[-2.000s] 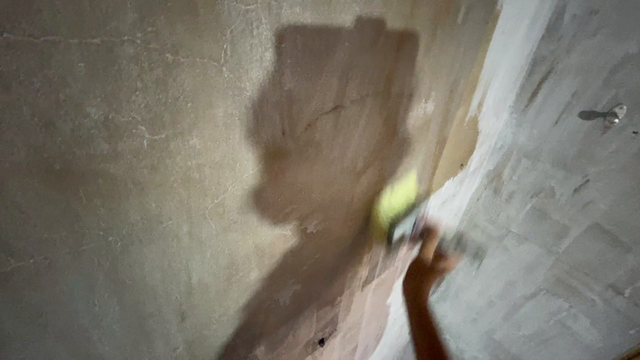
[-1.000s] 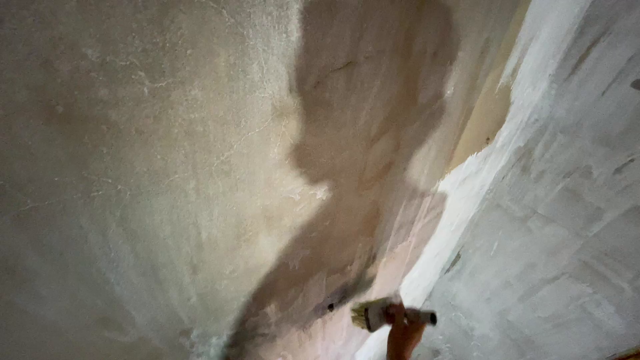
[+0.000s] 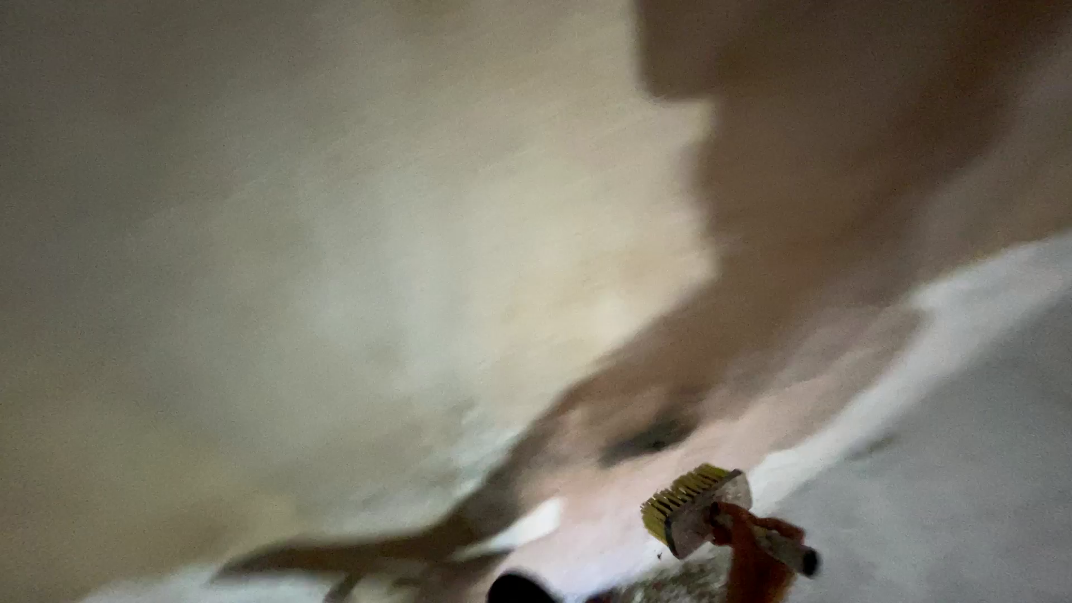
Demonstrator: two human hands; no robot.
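My right hand [image 3: 758, 540] is at the lower right, closed round the handle of a wide masonry brush [image 3: 691, 511]. The brush has yellowish bristles that point up and left, and a pale, stained block. Its dark handle end sticks out to the right of the hand. Whether the bristles touch the wall [image 3: 377, 293] I cannot tell. My left hand is out of view.
A white painted band [image 3: 871, 377] runs diagonally between the beige-brown wall and a grey surface [image 3: 963, 469]. A large shadow covers the upper right. A dark rounded object [image 3: 517, 588], unclear in kind, shows at the bottom edge beside a speckled surface [image 3: 682, 582].
My right hand and the brush have moved down from the white band's edge, where they were two seconds ago. The view has swung and blurred. The dark rounded object has come into view.
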